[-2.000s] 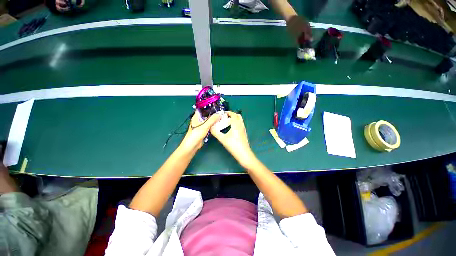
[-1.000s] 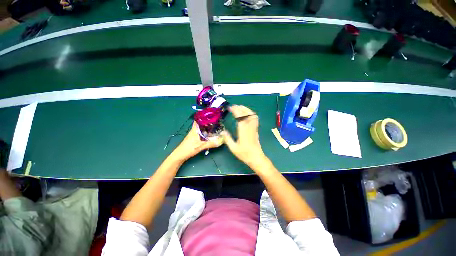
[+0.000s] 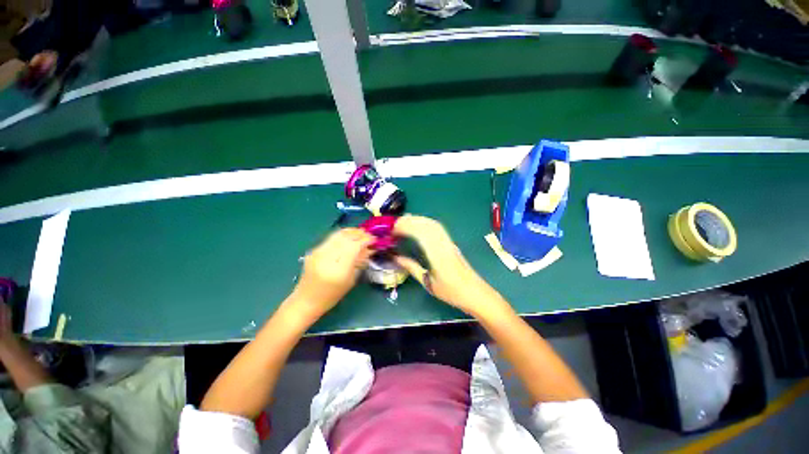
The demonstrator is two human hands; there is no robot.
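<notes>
A wired unit with a magenta end (image 3: 380,232) is between my two hands, magenta end up and pale part below; it is blurred. My left hand (image 3: 333,264) grips its left side near the magenta end. My right hand (image 3: 435,259) is at its right side, fingers bent around it; its fingertips are blurred and partly hidden. A second unit (image 3: 376,192) with a magenta end, pale middle and black end lies on the green bench just beyond my hands, by the foot of the grey post.
Blue tape dispenser (image 3: 535,206) stands right, with a red-handled screwdriver (image 3: 496,215) at its left and tape strips at its foot. White sheet (image 3: 620,237) and yellow tape rolls (image 3: 702,232) lie further right. Grey post (image 3: 341,84) rises ahead. Another person's arm (image 3: 25,365) is far left.
The held unit has turned, its pale part now towards me. My left hand has moved up to the magenta end, and my right hand has come in against the unit. The view has shifted slightly.
</notes>
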